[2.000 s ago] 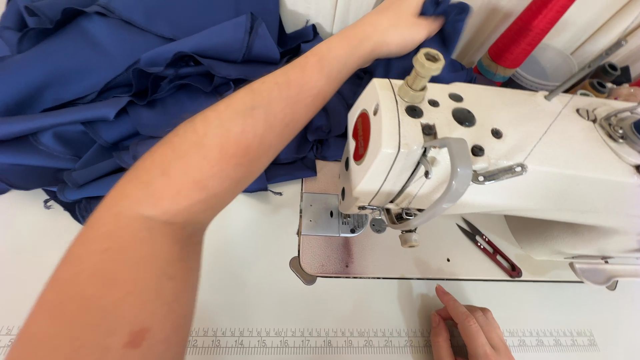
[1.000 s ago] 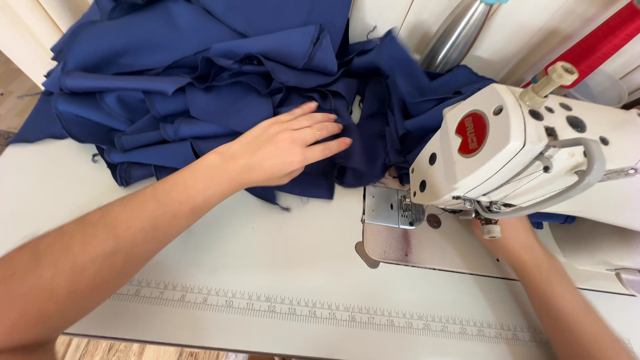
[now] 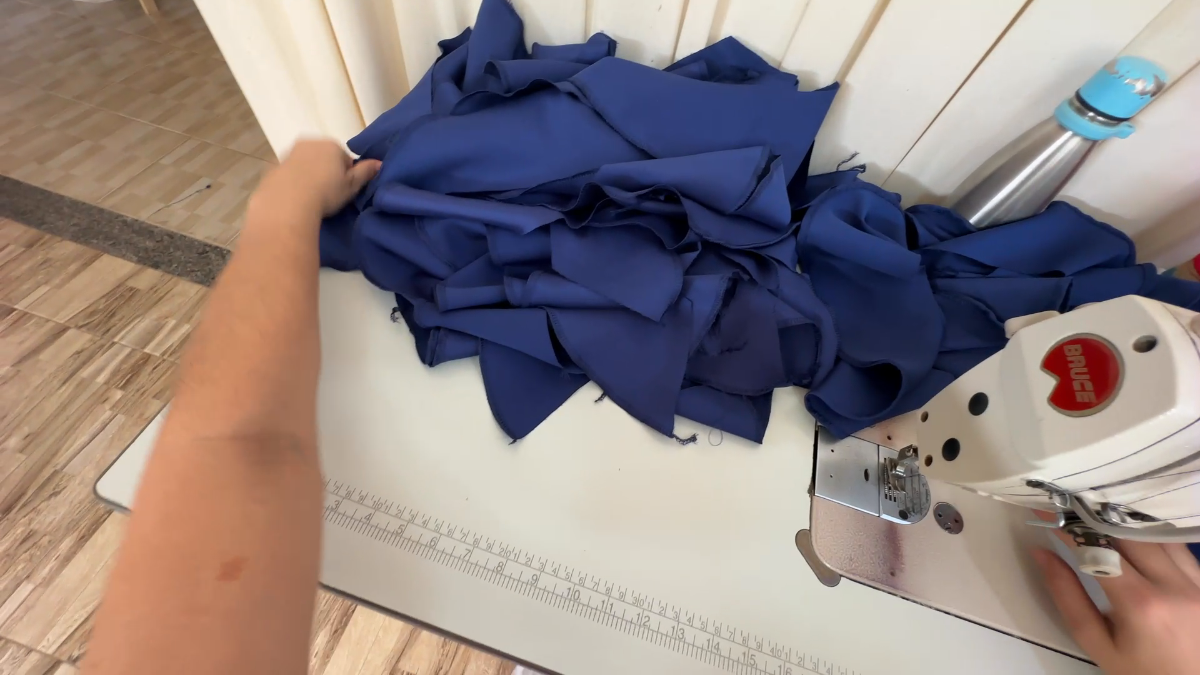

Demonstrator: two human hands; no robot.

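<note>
A heap of navy blue fabric pieces (image 3: 600, 206) with stitched edges and loose thread ends lies on the white sewing table (image 3: 450, 525). My left hand (image 3: 333, 178) grips the left edge of the heap between thumb and fingers. The fabric runs on to the right, behind the head of a white industrial sewing machine (image 3: 1012, 403). My right hand (image 3: 1116, 600) is at the lower right, beside and partly behind the machine's needle area; its fingertips are partly hidden, so what it holds cannot be told. The metal needle plate (image 3: 848, 473) shows left of it.
A steel bottle with a blue cap (image 3: 1027, 164) leans behind the fabric, near the pale curtain or panelling (image 3: 947, 66). A ruler scale (image 3: 562, 586) runs along the table's front. Wood-look floor tiles (image 3: 66, 375) lie beyond the table's left edge.
My left hand has moved left from the middle of the fabric heap to its far left edge and taken hold there. The view has swung left.
</note>
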